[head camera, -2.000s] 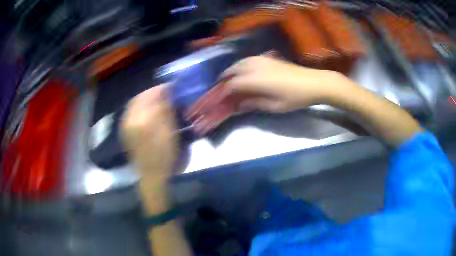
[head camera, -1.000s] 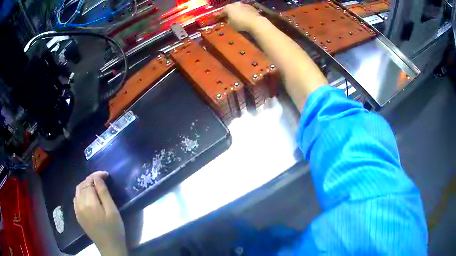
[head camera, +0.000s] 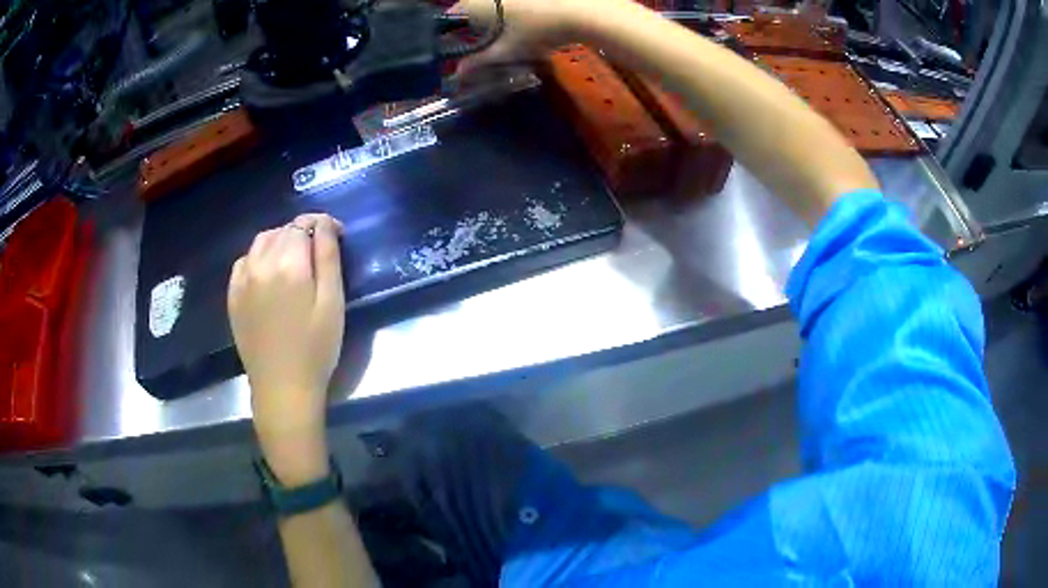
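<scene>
The black work pad (head camera: 506, 161) lies on the shiny bench. A clear locating strip (head camera: 365, 159) sits near its back edge, with no carrier bar in front of it. My left hand (head camera: 287, 293) rests on the pad in front of the strip, fingers curled; a small thin glint shows at the fingers, and whether they hold anything is unclear. My right hand (head camera: 506, 32) is at the top edge, beside the black camera head (head camera: 345, 69), partly cut off; its grip is hidden. Stacked brown carrier bars (head camera: 609, 115) stand right of the pad, under my right forearm.
A red parts bin (head camera: 40, 322) is at the left. Another brown bar (head camera: 198, 156) lies behind the pad. A metal tray (head camera: 952, 216) with brown bars (head camera: 845, 103) is at the right. The pad has a white patch (head camera: 166, 306) and whitish crumbs (head camera: 460, 241).
The view has turned and shifted. My right hand has moved left from behind the stacks to beside the camera head. My left hand stays on the pad. The camera head now shows over the pad's back.
</scene>
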